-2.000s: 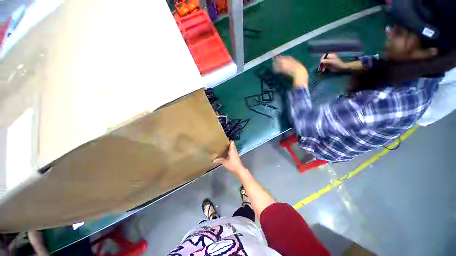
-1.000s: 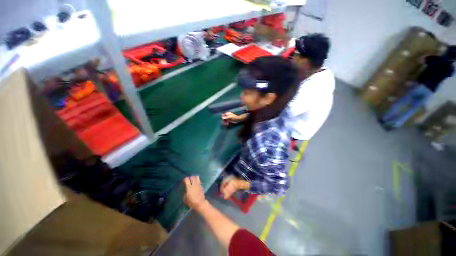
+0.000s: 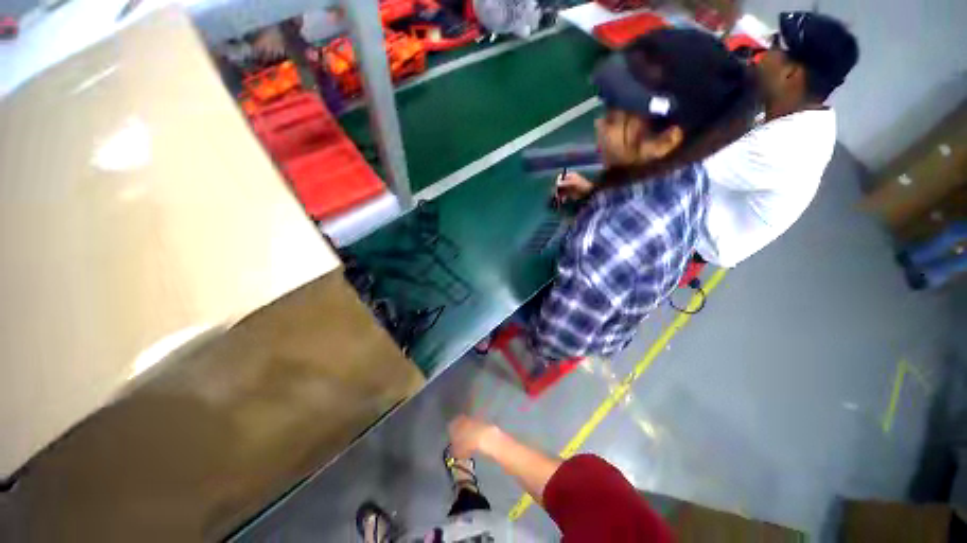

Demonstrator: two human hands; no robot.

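A very large cardboard carton lies on the bench at the left, its open end facing right. Thin black plastic frames lie at its mouth, and more frames are spread loosely on the green bench top. My right hand, below a red sleeve, is in front of the bench edge over the floor, apart from the carton and frames. It is small and blurred; its fingers cannot be made out and nothing clearly shows in it. My left hand is not in view.
A person in a plaid shirt sits at the bench with a thin tool in one hand. A person in white sits beyond. Red trays stand behind a metal upright. A red stool and cartons stand on the floor.
My right hand was on the carton's lower edge, then over the bench by the frames, and is now back over the floor. The view swung right and partly back.
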